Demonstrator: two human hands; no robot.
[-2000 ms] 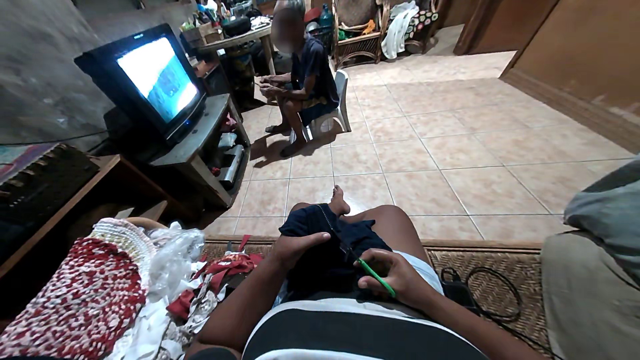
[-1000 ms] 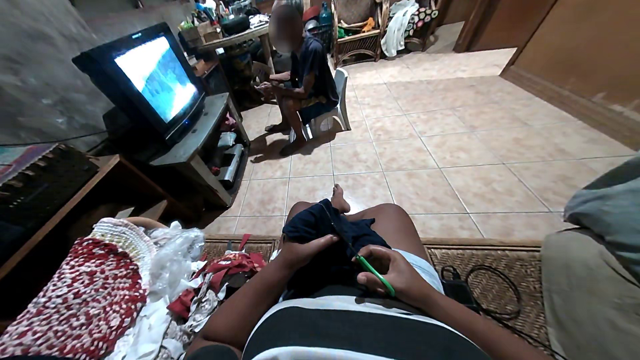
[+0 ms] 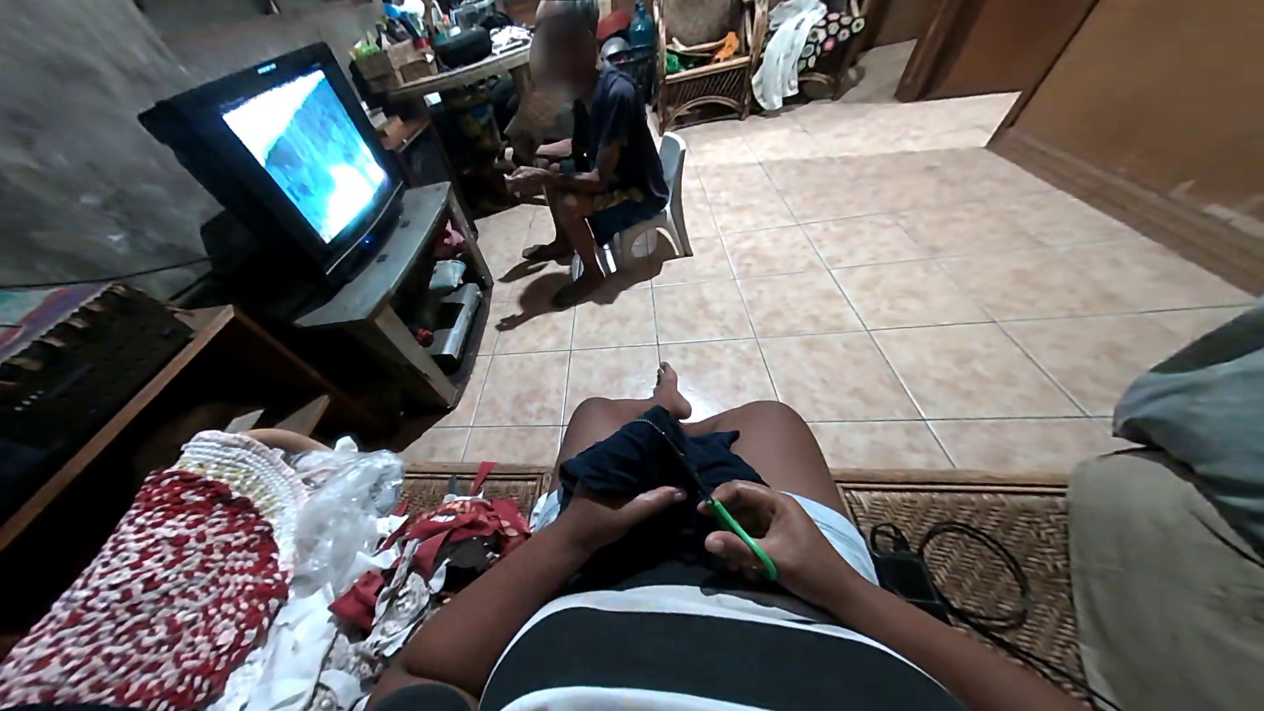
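Note:
Dark navy cloth lies bunched across my lap. My left hand grips it from the left, thumb on top. In my right hand is a pair of scissors with green handles; its dark blades point up and left over the cloth. How far the blades are apart cannot be told. Part of the cloth is hidden beneath my hands. Red and white fabric scraps are heaped to the left of my left forearm.
A red and white crocheted piece and a clear plastic bag lie at left. Black cables rest on the woven seat at right. Ahead, a person sits on a plastic chair near a television.
The scissors and my right hand have shifted slightly against the cloth, and the cloth's folds have changed. Across the room, the seated person's hands have moved.

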